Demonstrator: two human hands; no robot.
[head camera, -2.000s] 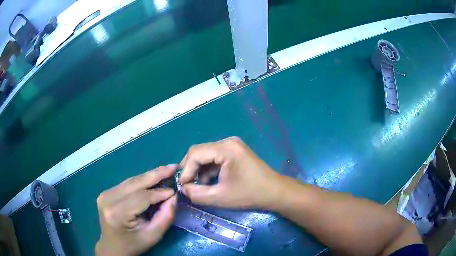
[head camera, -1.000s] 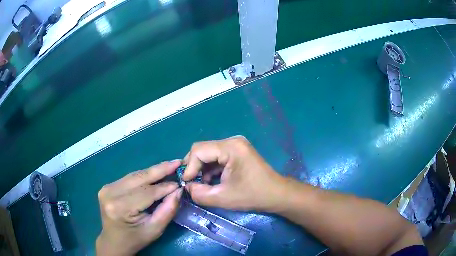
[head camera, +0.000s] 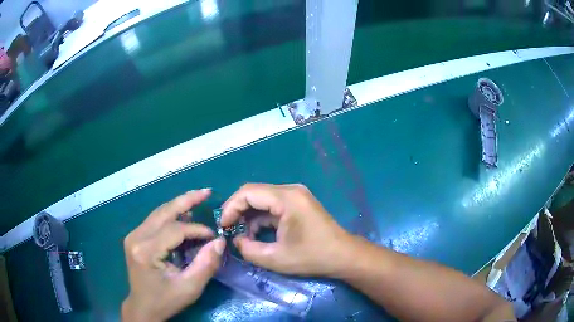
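A small green circuit board (head camera: 230, 229) with pale and dark parts is between my hands, left of centre. My right hand (head camera: 283, 229) pinches it at its right side. My left hand (head camera: 173, 251) touches its lower left edge with thumb and a finger, its index finger raised. A grey housing lies below my hands; its open handle (head camera: 267, 286) points down right and looks blurred. Its head is hidden by my left hand. Any lead wires at the board are too small to tell.
A grey housing (head camera: 50, 236) with a circuit board (head camera: 76, 260) beside it lies at the far left. Another housing (head camera: 488, 119) lies at the right. A white rail (head camera: 208, 138) with an upright post (head camera: 328, 56) crosses behind. An open carton (head camera: 528, 277) stands at lower right.
My left index finger has lifted away and the board shows more between my fingers. The view has shifted slightly, so the right housing and rail appear lower.
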